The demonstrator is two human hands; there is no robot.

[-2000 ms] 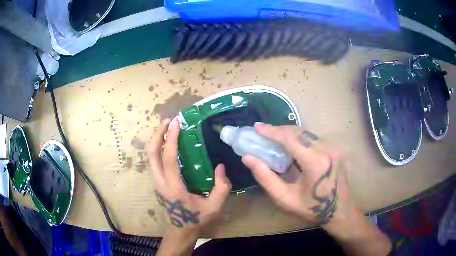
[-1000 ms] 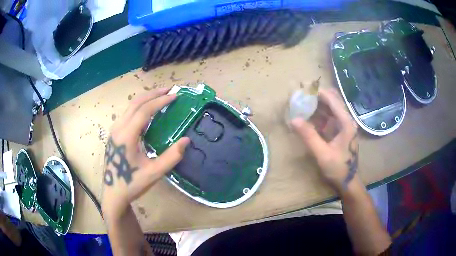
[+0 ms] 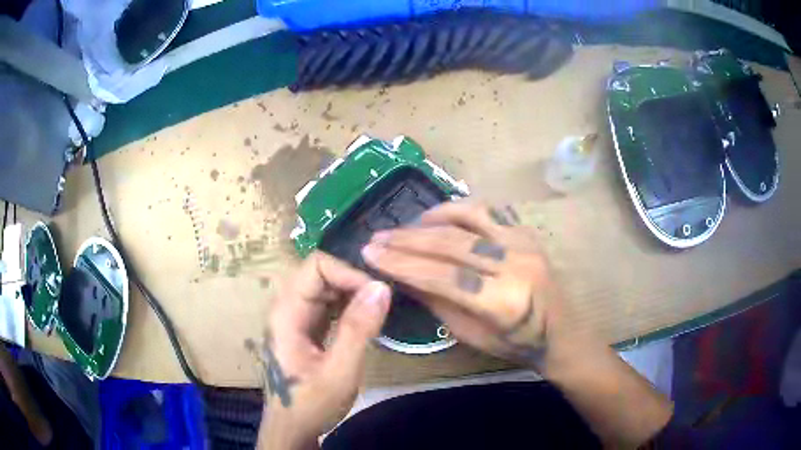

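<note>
The green housing (image 3: pixel 351 182) with a white rim lies on the cardboard in front of me, its squarer end at upper left. A raised outline shows in its dark recess (image 3: pixel 400 204). My right hand (image 3: pixel 483 277) is over the recess, fingers together and pointing left; what lies under it is hidden. My left hand (image 3: pixel 325 330) is at the housing's lower left side, fingers curled and thumb close to the right fingertips; nothing clear shows in it. The translucent glue bottle (image 3: pixel 571 164) is on the cardboard to the right, away from both hands.
A row of black inserts (image 3: pixel 430 51) runs along the far edge by a blue crate (image 3: pixel 351 10). Two green housings (image 3: pixel 676 149) lie at right and two more (image 3: pixel 92 308) at left. A black cable (image 3: pixel 145 294) crosses the left side. Clear plastic (image 3: pixel 110 70) is at upper left.
My right hand has let go of the bottle and moved left over the housing. My left hand has shifted from the housing's left side to its lower edge, fingers now curled.
</note>
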